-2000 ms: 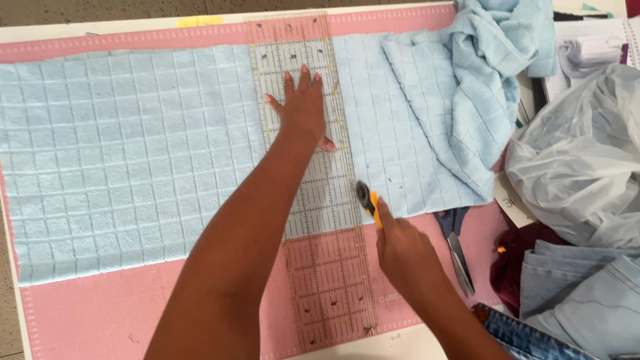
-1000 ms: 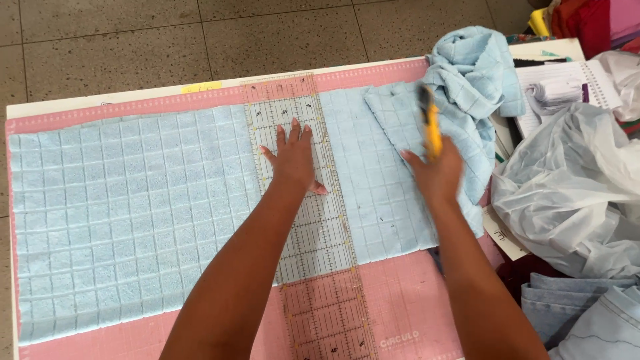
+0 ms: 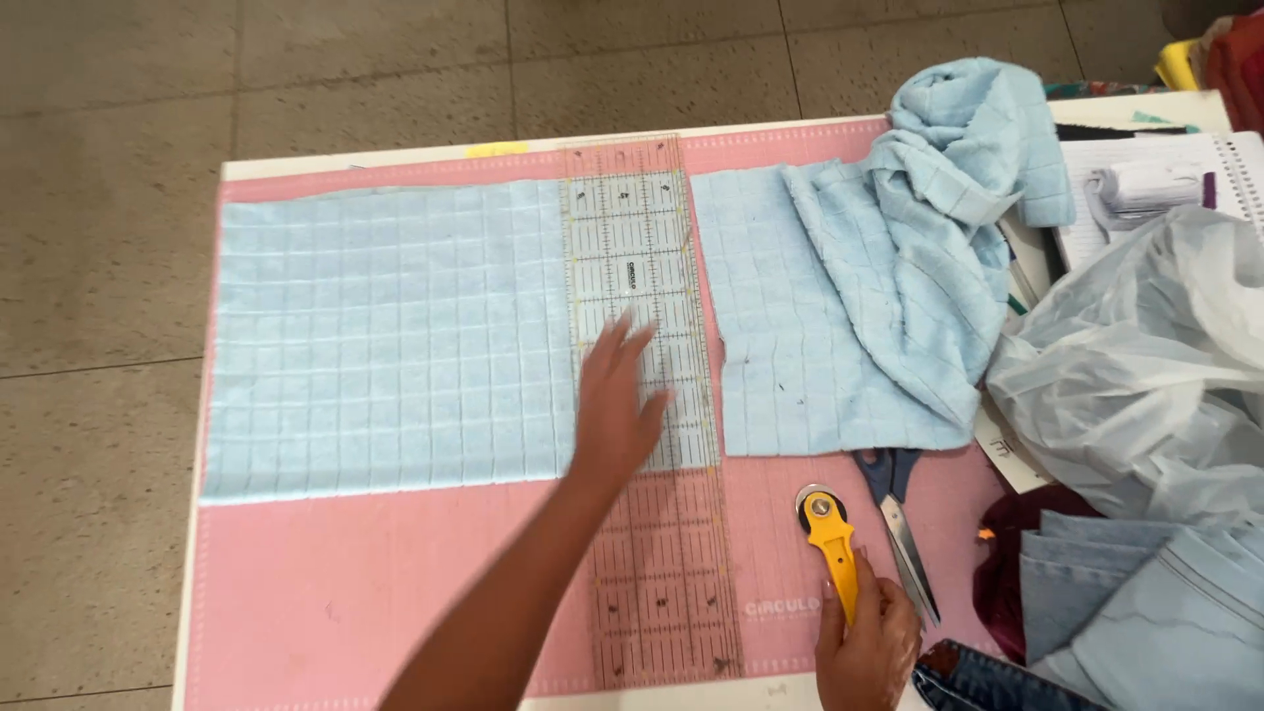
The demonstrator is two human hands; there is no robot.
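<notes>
A clear quilting ruler (image 3: 664, 553) lies top to bottom over the right edge of a light blue checked cloth (image 3: 395, 336) on the pink cutting mat (image 3: 395, 602). Over the ruler's middle is my left hand (image 3: 617, 405), slightly blurred, fingers apart, holding nothing; whether it touches cannot be told. My right hand (image 3: 869, 642) grips a yellow rotary cutter (image 3: 832, 543) by its handle, low over the mat. Right of the ruler, across a narrow gap, lies a second blue cloth piece (image 3: 780, 316), bunched at its right. Scissors (image 3: 899, 533) lie below it, handles partly hidden.
Along the right side are a spiral notebook (image 3: 1096, 158), a translucent plastic bag (image 3: 1136, 375), folded denim (image 3: 1155, 592) and dark red fabric (image 3: 1017, 563). A yellow sticker (image 3: 497, 149) marks the table's far edge. Tiled floor (image 3: 395, 69) shows beyond.
The blue cloth now shows a gap along the ruler's right side, where it looked continuous before. My right hand has come down from the bunched cloth with the cutter. My left hand has slid nearer on the ruler.
</notes>
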